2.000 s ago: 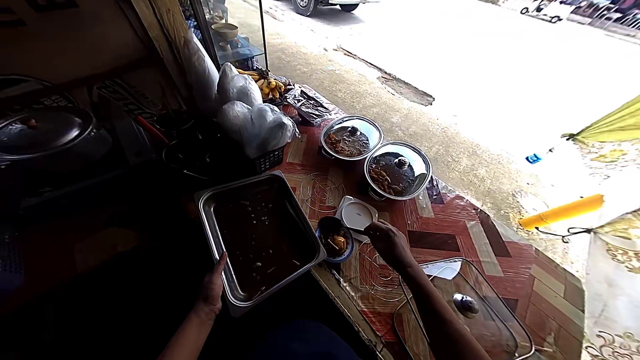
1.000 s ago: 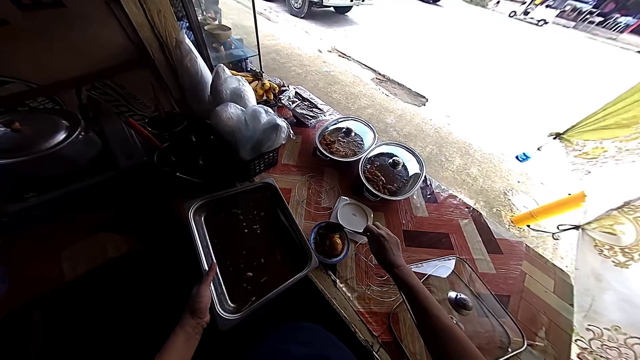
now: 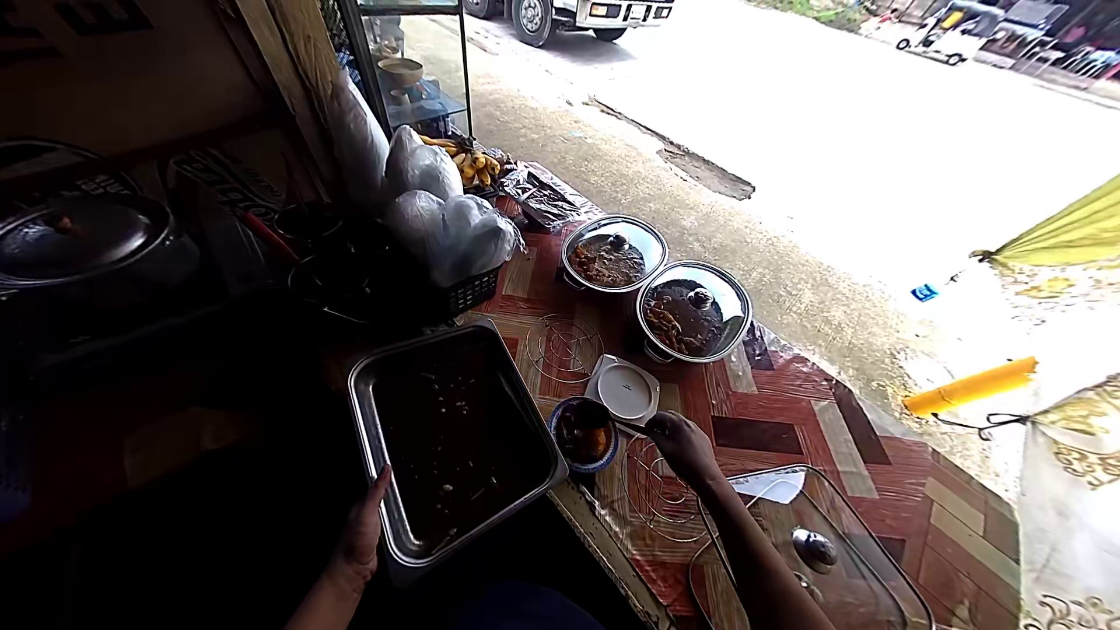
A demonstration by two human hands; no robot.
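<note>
My left hand (image 3: 363, 525) grips the lower left rim of a deep rectangular steel food pan (image 3: 560, 468), which holds dark broth with small floating bits. In my right hand (image 3: 682, 446) is the dark handle of a ladle (image 3: 632, 426), its head over a small blue-rimmed bowl (image 3: 557, 418). Something orange-brown in dark liquid lies in the bowl. The bowl stands beside the pan's right edge. Just behind it is a white square dish or lid (image 3: 626, 389) with a round centre.
Two glass-lidded pots of food (image 3: 614, 254) (image 3: 694, 311) stand near the table's street edge. A rectangular glass lid (image 3: 840, 551) lies at the right front. Wire trivets (image 3: 564, 347), plastic bags (image 3: 451, 227) in a black basket, bananas (image 3: 477, 166) and a lidded metal pot (image 3: 83, 241) are around.
The ladle's head now shows over the bowl at the end of my right hand's grip. My left hand stays on the pan's rim. The view has shifted slightly.
</note>
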